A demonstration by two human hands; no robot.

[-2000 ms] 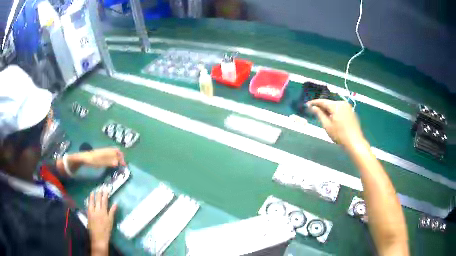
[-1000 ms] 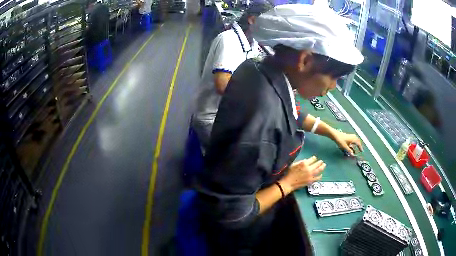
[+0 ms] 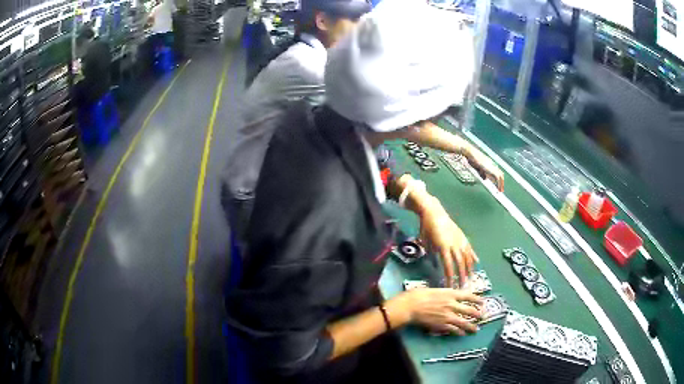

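Neither my left hand nor my right hand is in view. A tall stack of dark-edged frames (image 3: 536,352) stands at the lower right, with a silver ringed plate on top. A thin rod tool (image 3: 454,355) lies left of it on the green bench. Silver ringed plates (image 3: 493,308) lie behind the stack, partly covered by a neighbouring worker's two hands. A unit with three black-ringed circles (image 3: 529,276) lies to the right of those hands. A round black insert (image 3: 409,250) sits near that worker's chest.
A worker in dark clothes and a white cap (image 3: 307,247) fills the middle. Another person reaches over the bench behind. Red bins (image 3: 623,242), a pale bottle (image 3: 570,205) and a clear tray (image 3: 551,176) stand at the right. Yellow lines (image 3: 196,217) cross the floor at left.
My view has swung left from the bench, and the arm seen reaching near the red bins is out of view. The neighbour's hands have moved onto the plates. Another person's arm now reaches over the bench.
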